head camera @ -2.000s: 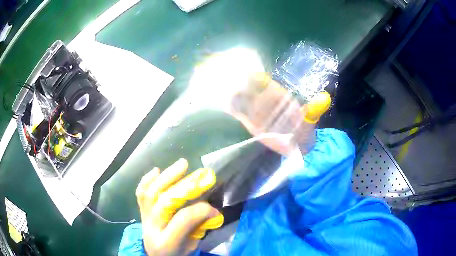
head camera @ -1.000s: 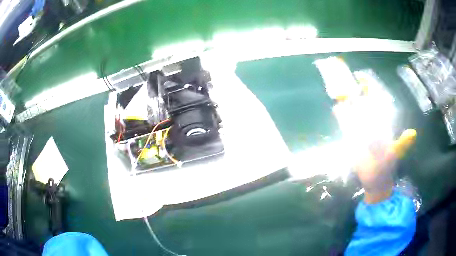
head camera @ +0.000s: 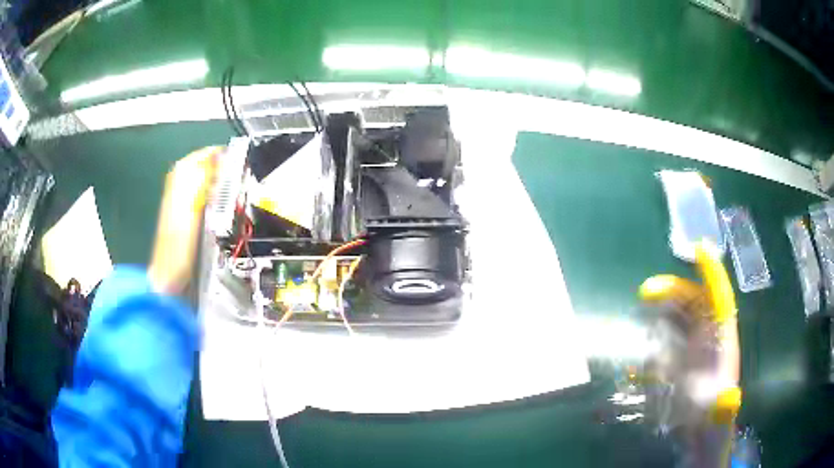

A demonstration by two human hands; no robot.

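Observation:
An open projector unit (head camera: 411, 196) lies on a white foam sheet (head camera: 521, 347). Its round black lens (head camera: 411, 265) is at the right, a pale triangular-looking plate (head camera: 297, 183) at the left and a small board with yellow parts (head camera: 302, 288) at the front. My left hand (head camera: 187, 210), blurred, is against the unit's left side wall; whether it grips is unclear. My right hand (head camera: 690, 338), blurred and partly lost in glare, is at the right with yellow-capped fingers apart. One fingertip is at the lower edge of a pale clear pane (head camera: 693, 215). I see nothing held in it.
A narrower clear pane pile (head camera: 748, 249) and plastic bags (head camera: 805, 265) are at the right. A white rail (head camera: 631, 132) runs behind the unit. A pale sheet (head camera: 78, 242) with a dark tool is at the left. A pale cable (head camera: 270, 411) trails toward me.
The view has swung and come closer to the unit. My left hand has come into view at the unit's left side. My right hand is now beside the panes, one fingertip at a pane's edge.

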